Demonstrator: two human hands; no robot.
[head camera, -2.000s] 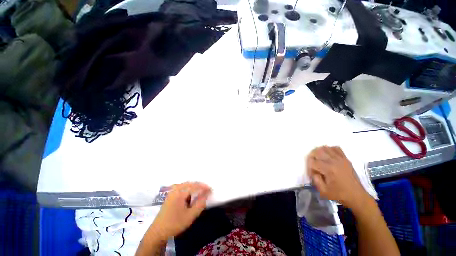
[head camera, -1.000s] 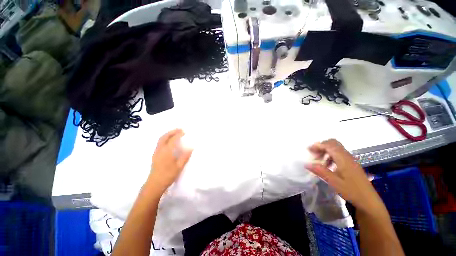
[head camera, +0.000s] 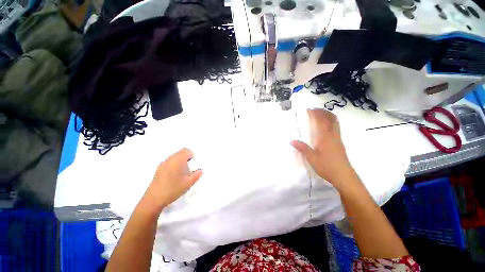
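Observation:
A white fabric panel (head camera: 239, 186) lies over the table front and hangs over its edge, with a thin dark line running down its right part. My left hand (head camera: 173, 178) rests on the panel's left side, thumb and fingers apart. My right hand (head camera: 324, 143) lies on the panel just below and right of the needle area, thumb and fingers apart. The presser foot (head camera: 284, 98) of the sewing machine (head camera: 287, 32) is above the panel's far part. Whether cloth is under the foot is too bright to tell.
A dark cloth pile (head camera: 127, 64) with black looped trim (head camera: 114, 127) and a dark flat rectangle (head camera: 166, 101) lie left. More black loops (head camera: 348, 90), black strips (head camera: 372, 50) and red-handled scissors (head camera: 442, 129) are right. A blue crate (head camera: 433, 212) is below.
The white panel has been shifted and spread, its dark line now further right. My right hand has moved forward and left toward the needle. My left hand moved back onto the cloth's nearer part.

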